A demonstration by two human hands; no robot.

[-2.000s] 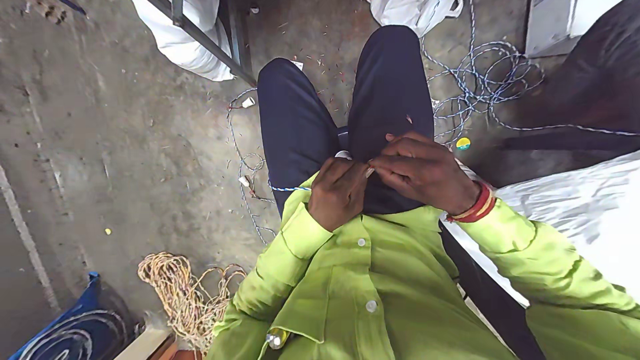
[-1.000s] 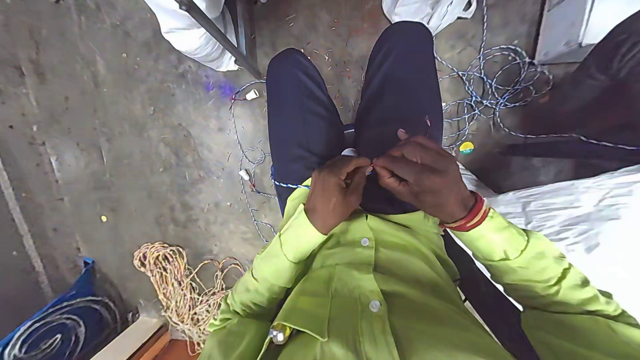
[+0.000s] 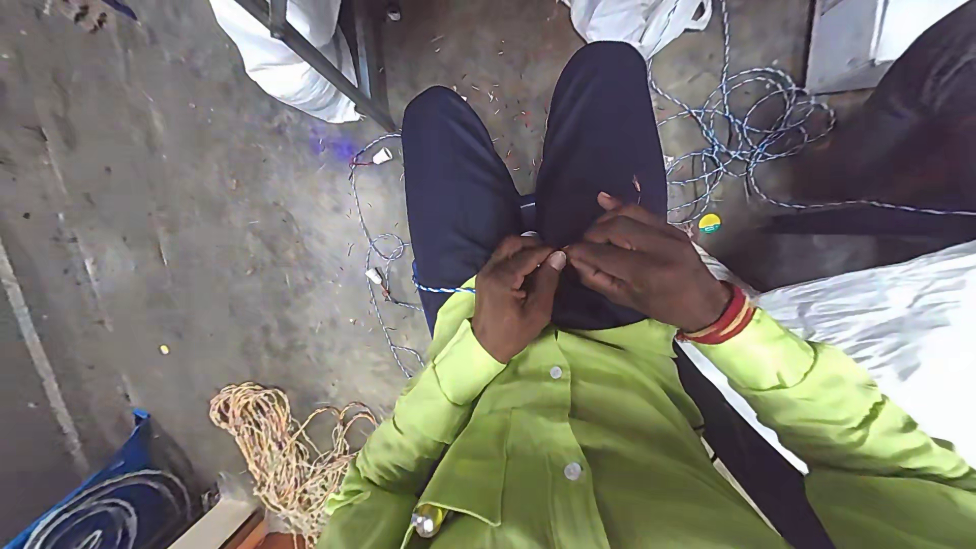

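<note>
Above my lap, my left hand (image 3: 518,293) has thumb and fingers pinched together, with a blue-and-white twisted wire (image 3: 444,289) running into it from the left. My right hand (image 3: 648,263), with a red band at the wrist, meets it fingertip to fingertip. Its fingers are pinched too, and whatever tiny piece lies between the two hands is too small to make out. Just behind my left fingers, a small white part (image 3: 530,234) shows in part. More twisted wire with white fittings, one at the upper left (image 3: 382,155) and one lower (image 3: 373,275), lies on the floor beside my leg.
A loose coil of twisted wire (image 3: 732,130) lies on the floor at the upper right, beside a yellow-green disc (image 3: 709,223). White sacks, a metal frame (image 3: 320,65) and white sheeting (image 3: 900,328) surround my legs. At the lower left are a tan cord bundle (image 3: 267,450) and a blue bag (image 3: 99,488).
Both hands stay together over my lap, with the fingertips shifting only slightly. The twisted wire still runs to my left hand.
</note>
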